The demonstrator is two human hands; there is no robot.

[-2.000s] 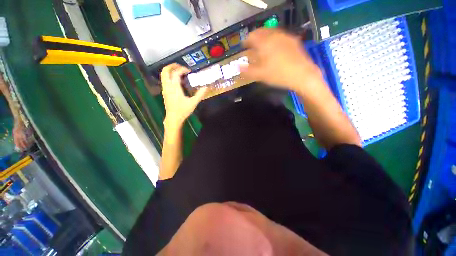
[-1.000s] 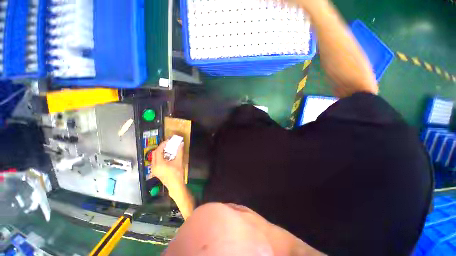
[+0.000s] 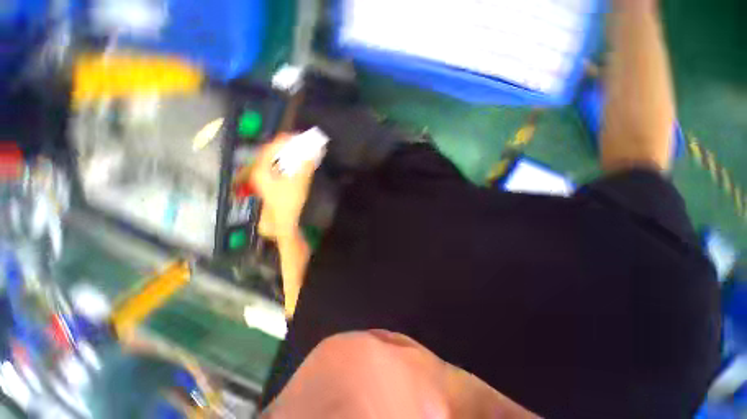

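Observation:
The picture is blurred. My left hand (image 3: 280,190) is shut on a short block of white parts (image 3: 301,151), held in front of the machine's black panel. My right forearm (image 3: 637,90) reaches up to the top edge on the right. My right hand is cut off by the picture's edge. A blue bin (image 3: 459,86) full of rows of white parts is at the top, left of that forearm.
The machine plate (image 3: 156,164) is at the left, with green buttons (image 3: 251,123) on its panel. A yellow bar (image 3: 152,296) stands below it. Another blue bin (image 3: 221,37) is at top left. A smaller bin with white contents (image 3: 536,178) is further back.
The view has shifted, and the filled bin appears further right. My left hand has lifted the white block off the brown board. My right hand has left the picture at the top.

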